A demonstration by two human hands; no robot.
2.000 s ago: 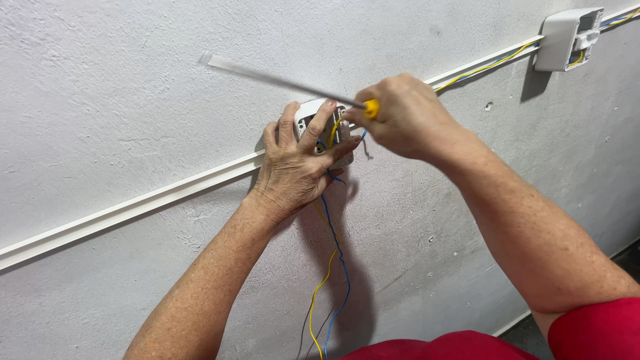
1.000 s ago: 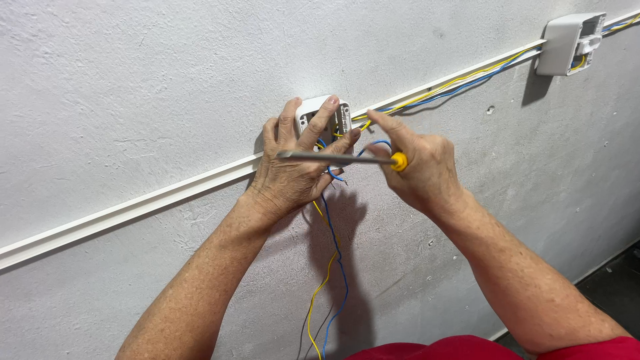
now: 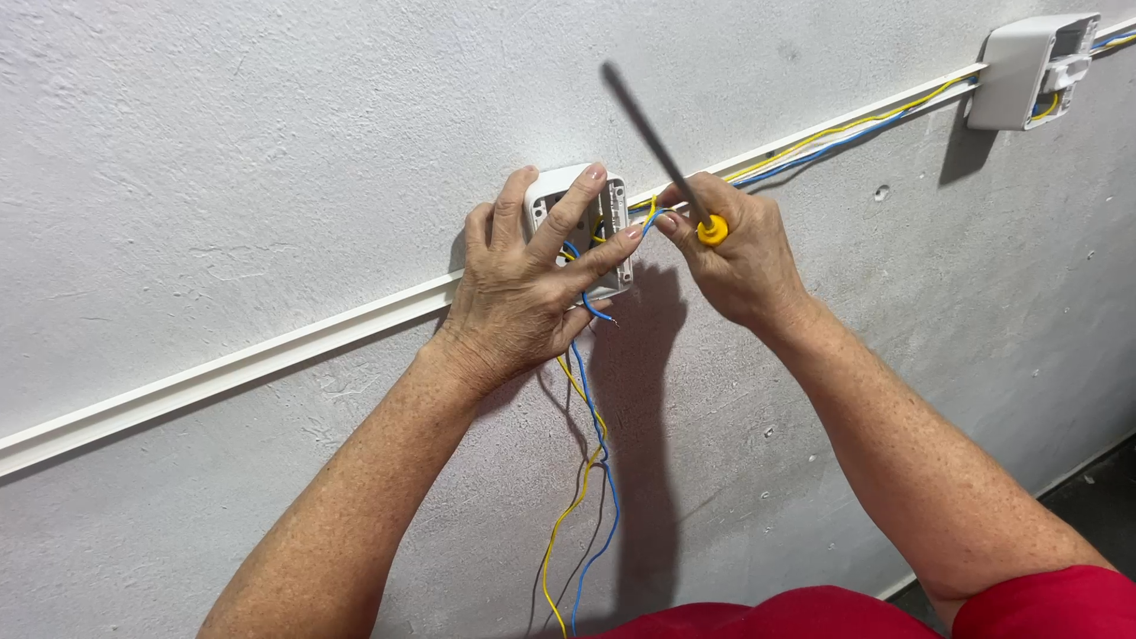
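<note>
My left hand (image 3: 524, 275) is spread over a white plastic electrical box (image 3: 619, 191) on the wall, its fingers pressing the box's frame. My right hand (image 3: 741, 240) pinches the ends of a blue and a yellow wire (image 3: 653, 213) just right of the box. It also holds a screwdriver (image 3: 652, 133) with a yellow handle, the shaft pointing up and to the left. A short blue wire end (image 3: 596, 311) with bare strands sticks out under my left hand. Below the box, a long blue wire (image 3: 614, 506) and a long yellow wire (image 3: 555, 532) hang down the wall.
Open white cable trunking (image 3: 266, 355) runs diagonally along the rough painted wall, left and right of the box. Its right stretch carries yellow and blue wires (image 3: 852, 133) up to a second white box (image 3: 1016, 71) at the upper right. Dark floor shows at the lower right.
The screwdriver shaft has swung from pointing left across my left hand to pointing upward. My right hand now pinches the wire ends near the box. My left hand stays on the box.
</note>
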